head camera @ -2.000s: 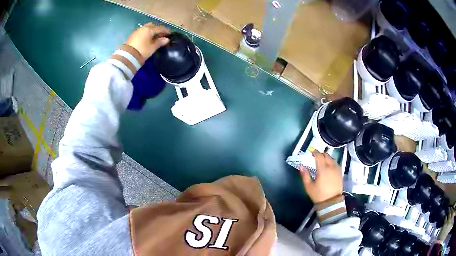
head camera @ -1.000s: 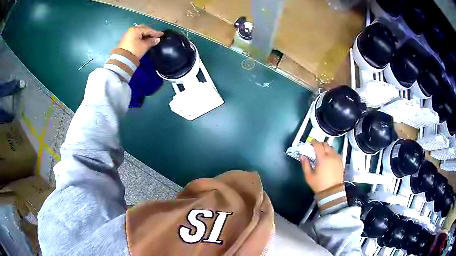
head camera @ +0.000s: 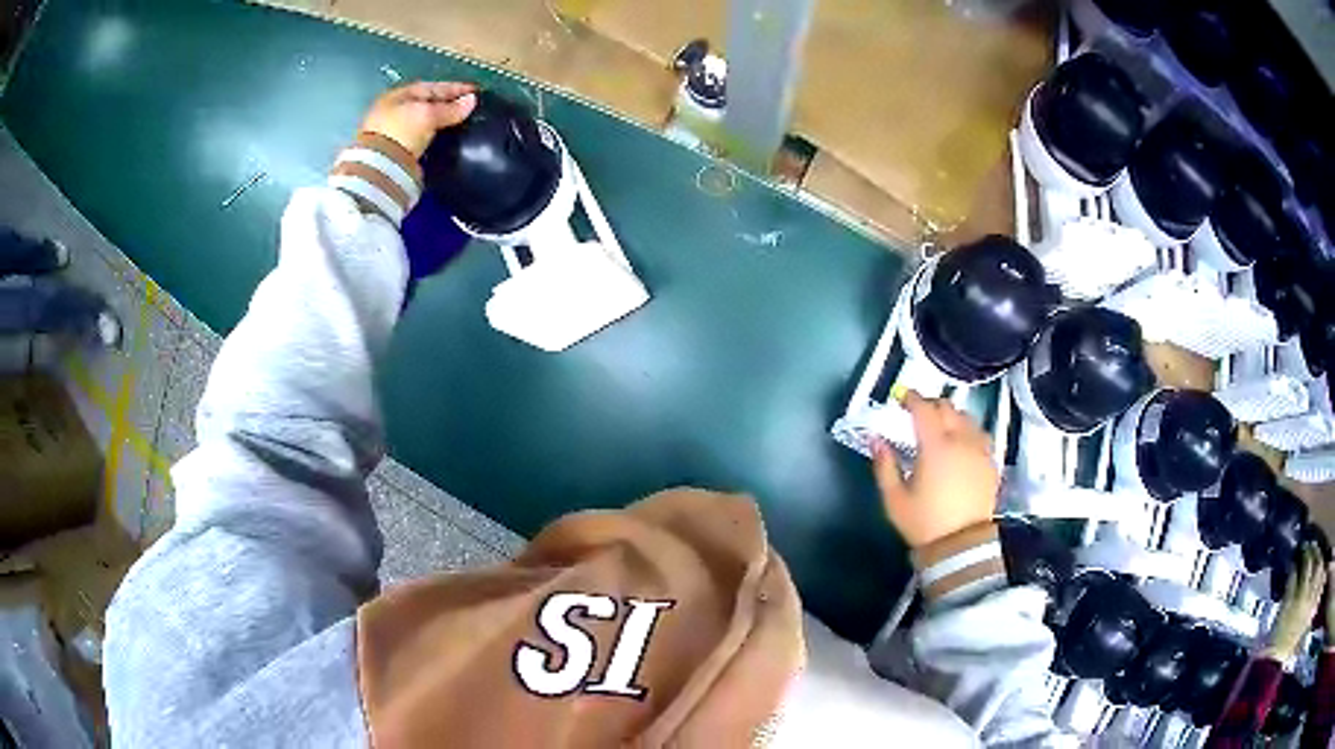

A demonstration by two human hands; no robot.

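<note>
A white-and-black security camera (head camera: 568,300) lies on the green mat at left centre, black dome towards the upper left. My left hand (head camera: 425,114) holds the dome's upper left edge; its palm side is hidden. A dark blue cloth (head camera: 431,242) shows between my left wrist and the dome, mostly covered. A second security camera (head camera: 981,307) stands at the right edge of the mat. My right hand (head camera: 937,465) holds the near end of its white bracket, thumb and fingers on either side. A yellow cap shows on one fingertip.
Rows of black-domed cameras (head camera: 1086,120) crowd the right side. Another person's hand (head camera: 1297,603) reaches in at the lower right. Brown cardboard (head camera: 900,110), a grey post (head camera: 761,73) and a small white-and-black item (head camera: 701,76) are beyond the green mat (head camera: 703,351).
The view has shifted slightly. My left hand has moved a little over the dome and more of the blue cloth is hidden. My right hand stays at the bracket. Another person's hand shows more clearly.
</note>
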